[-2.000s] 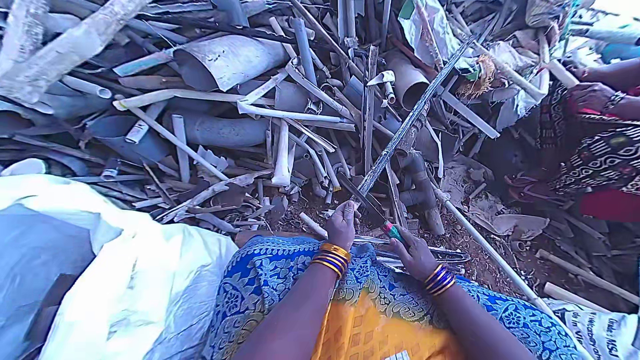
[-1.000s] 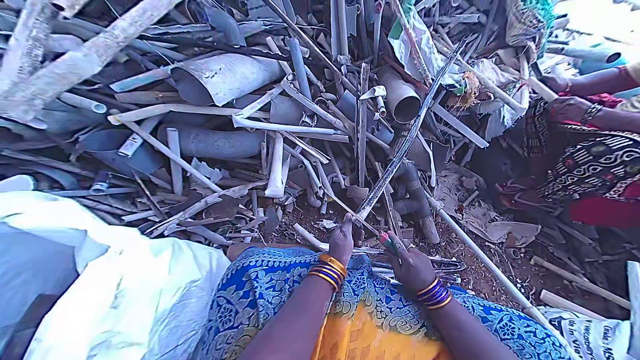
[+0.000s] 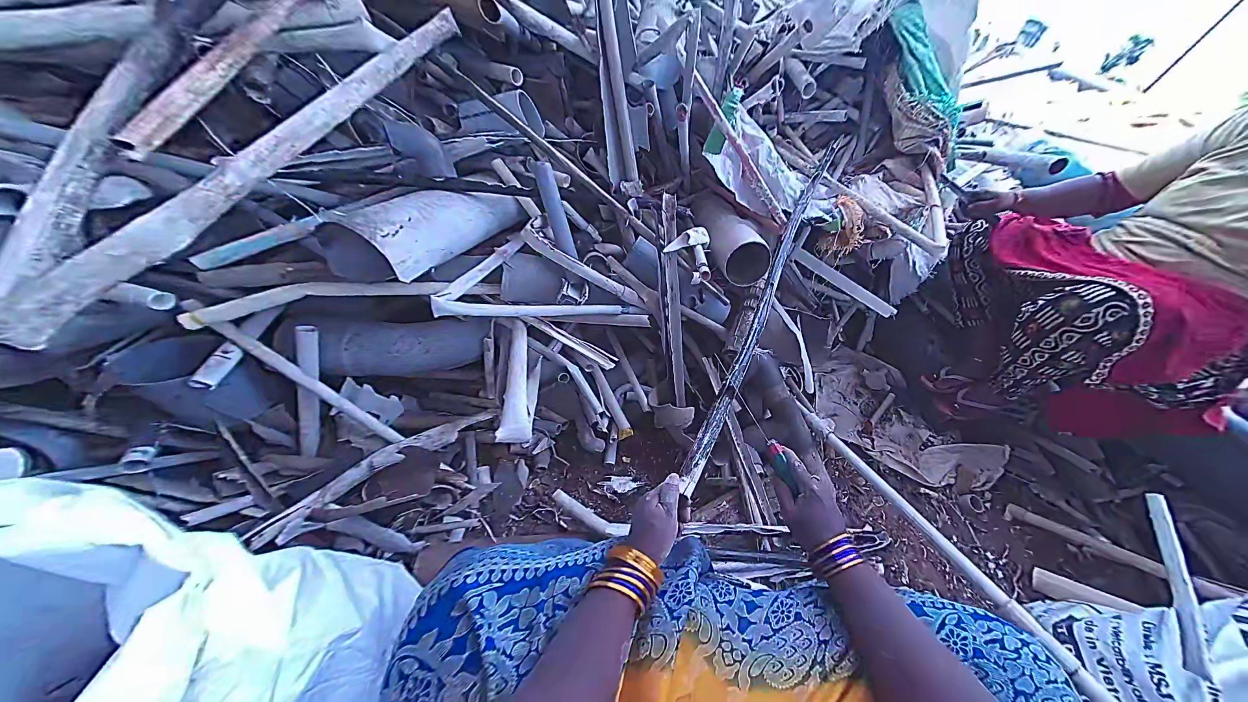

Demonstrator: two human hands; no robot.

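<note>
My left hand point(image 3: 659, 517) grips the near end of a long, dark, weathered strip point(image 3: 756, 327), which slants up and away to the right over the scrap pile. In my right hand point(image 3: 809, 497) is a tool with a red and green handle point(image 3: 781, 466); its blade is hard to make out, so I cannot tell the exact kind. The tool is to the right of the strip, apart from my left hand. Both hands are low over my blue patterned cloth, with thin strips point(image 3: 741, 531) lying just beyond it.
Scrap plastic pipes point(image 3: 419, 229) of many sizes heap up ahead and to the left. A white sack point(image 3: 244, 604) is at lower left, and a printed sack point(image 3: 1121, 634) at lower right. A long thin pipe point(image 3: 926, 536) slants past my right arm. Another person point(image 3: 1121, 292) sits at the right.
The tool in my right hand was across the strip near my left hand two seconds ago; now it is away to the right of it. The other person's arm has moved back.
</note>
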